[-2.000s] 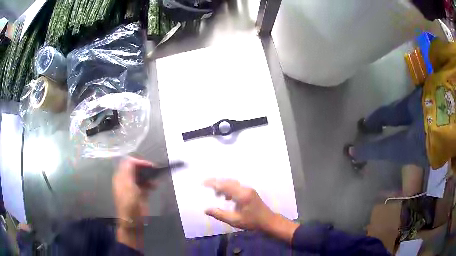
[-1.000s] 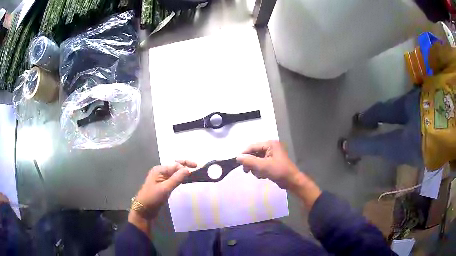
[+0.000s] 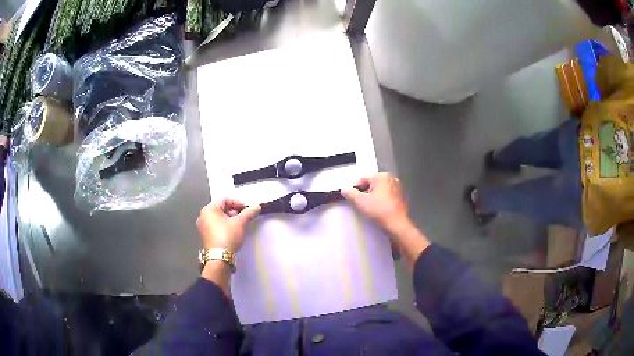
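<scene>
A black watch band [image 3: 294, 167] lies across the middle of the white carrier board [image 3: 285, 104]. A second black band [image 3: 316, 199] is just below it, nearly parallel, held at both ends. My left hand [image 3: 226, 226] pinches its left end between thumb and fingers. My right hand [image 3: 375, 201] pinches its right end. Whether this band touches the board is hard to tell. The end tips are hidden by my fingers. Faint yellow tape strips [image 3: 292, 281] run along the lower board. An open clear plastic bag [image 3: 163, 184] at the left holds a black band [image 3: 122, 161].
A black-filled plastic bag [image 3: 125, 76] and two tape rolls [image 3: 50, 119] are at the left, below camouflage-pattern strips [image 3: 76, 28]. A large white rounded form [image 3: 445, 49] is at the upper right. A person in a yellow top [image 3: 608, 160] stands at the right.
My hands have moved the second band up the board, close below the first band. The whole view has shifted slightly. Earlier, my left hand alone held a band and my right hand was empty.
</scene>
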